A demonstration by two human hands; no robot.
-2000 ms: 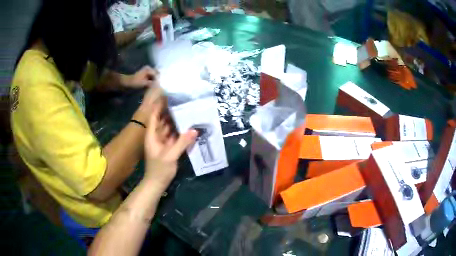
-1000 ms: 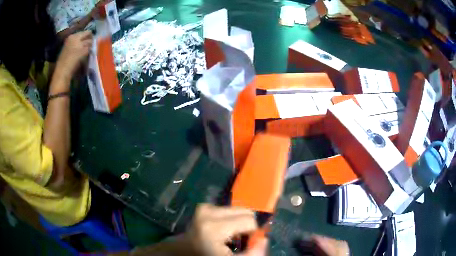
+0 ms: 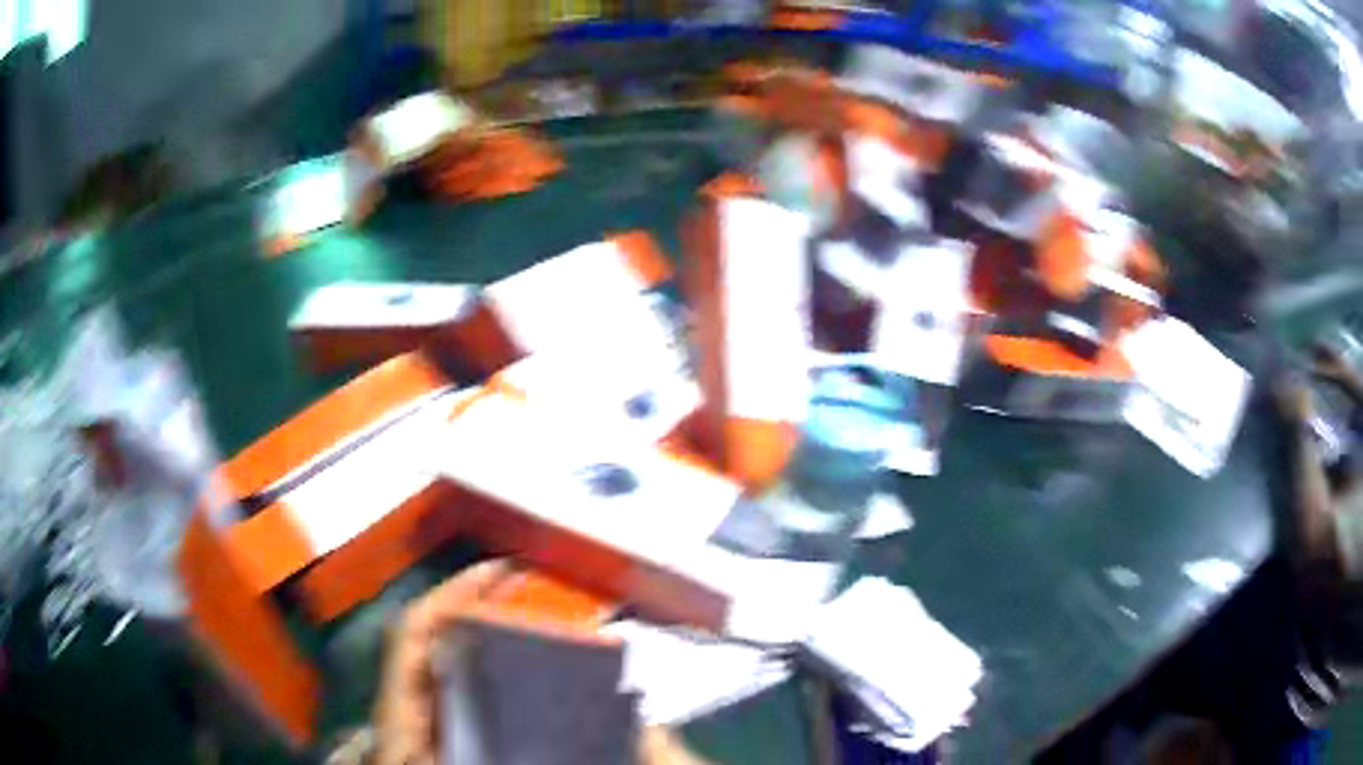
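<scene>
The view is blurred. My left hand [image 3: 411, 665] is at the bottom, left of centre, wrapped around the left side of a retail carton [image 3: 541, 695]. The carton's grey face or inside points towards me, with orange behind it. A small patch of skin shows at the carton's lower right edge; whether it is my right hand or a left finger, I cannot tell. A heap of orange-and-white cartons [image 3: 598, 486] lies just beyond. An open carton [image 3: 247, 635] with white wrap at its top stands at left. White leaflets [image 3: 897, 658] lie to the right.
A bottle with a light-blue lid [image 3: 860, 411] is right of the heap. More cartons [image 3: 1061, 359] lie at the back right on the green table [image 3: 1046, 516]. White stringy pieces [image 3: 53, 493] are at far left. Another person's arm [image 3: 1315, 478] is at the right edge.
The view has swung right, so the heap appears further left and the neighbour in yellow is out of view. My left hand's carton now shows a grey side instead of its orange face.
</scene>
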